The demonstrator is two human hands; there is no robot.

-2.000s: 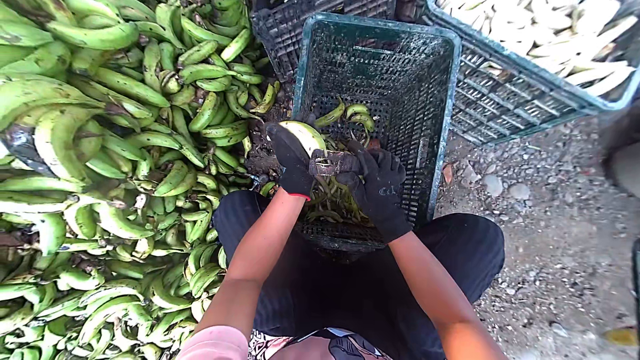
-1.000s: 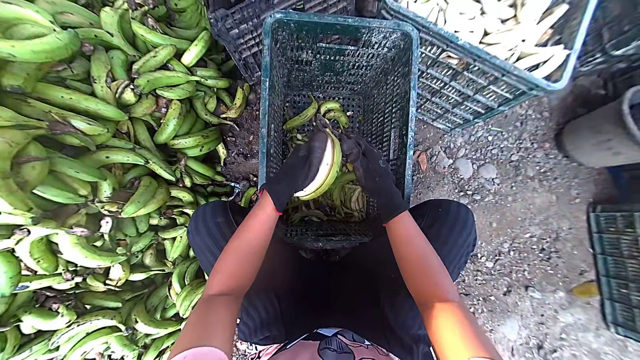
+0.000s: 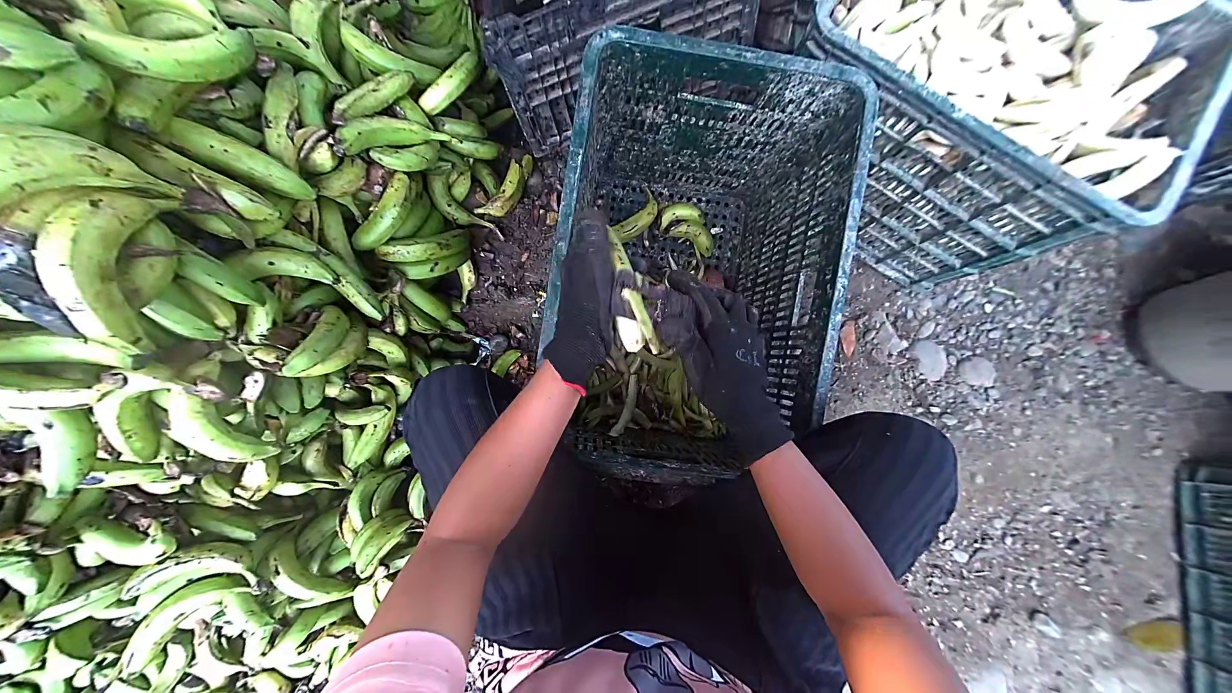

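Observation:
My left hand (image 3: pixel 585 298), in a black glove, closes around a partly peeled green plantain (image 3: pixel 630 313) whose pale flesh shows at its lower end. At the plantain's right side, my right hand (image 3: pixel 727 356), gloved in black too, has its fingers bent close to the peel; whether it grips the fruit or a tool is hidden. Both hands are over a green plastic crate (image 3: pixel 727 58) between my knees. Strips of plantain peel (image 3: pixel 664 390) lie in the crate's near end, with a few curved green pieces (image 3: pixel 685 219) farther in.
A large heap of green plantains (image 3: pixel 318 260) fills the left side. At the upper right, a crate (image 3: pixel 1001 144) holds peeled plantains (image 3: pixel 1049 77). A dark crate (image 3: pixel 616 48) stands behind mine. Gravel ground (image 3: pixel 1020 500), a pale container (image 3: pixel 1193 332) and another crate (image 3: pixel 1208 577) are at the right.
One second ago the plantain was held up with a long pale stretch of flesh showing; now it sits lower between my hands, mostly covered by them. The view has shifted somewhat.

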